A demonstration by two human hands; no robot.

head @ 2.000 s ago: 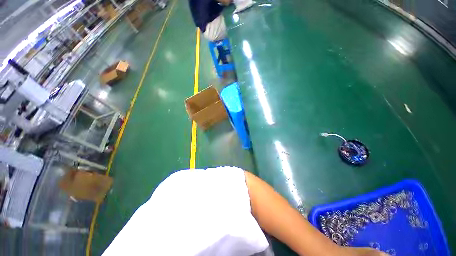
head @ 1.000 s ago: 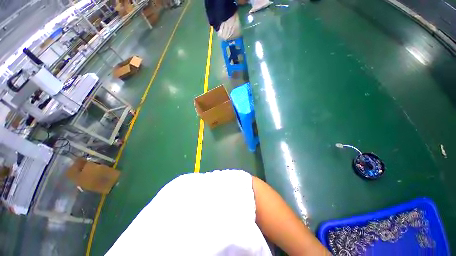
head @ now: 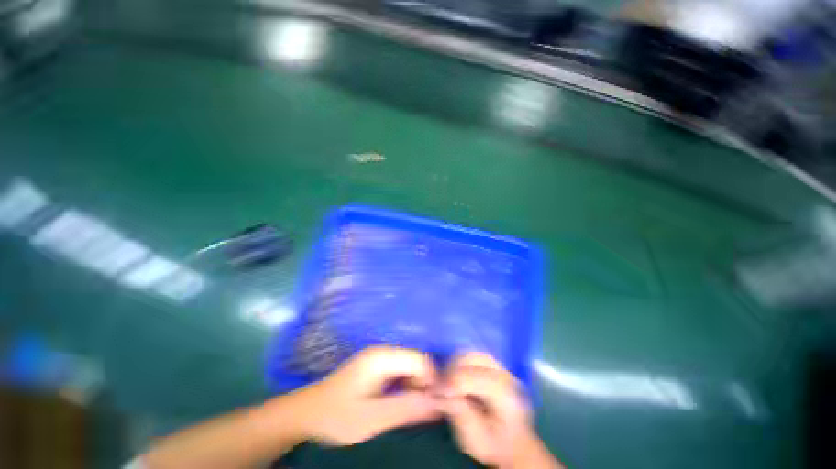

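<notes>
The view is strongly blurred. My left hand (head: 371, 398) and my right hand (head: 486, 408) meet at the near side of the blue tray (head: 539, 311), fingertips together with fingers curled. Something dark shows between and below the hands, but I cannot tell what they hold. A silvery pile of rings (head: 321, 339) lies along the tray's left side, and faint single rings are spread over its floor. A dark round unit (head: 261, 245) with a pale lead lies on the green worktop (head: 623, 275), left of the tray.
A small pale scrap (head: 368, 158) lies beyond the tray. A pale rail (head: 513, 62) runs along the worktop's far edge, with blurred dark parts (head: 678, 69) behind it. A brown blurred shape (head: 41, 430) and a blue one (head: 32, 357) are at the lower left.
The view has swung right and down to the tray, which now sits near the middle. Both hands are now visible and together; only the left arm showed before. The stools and floor lines are gone.
</notes>
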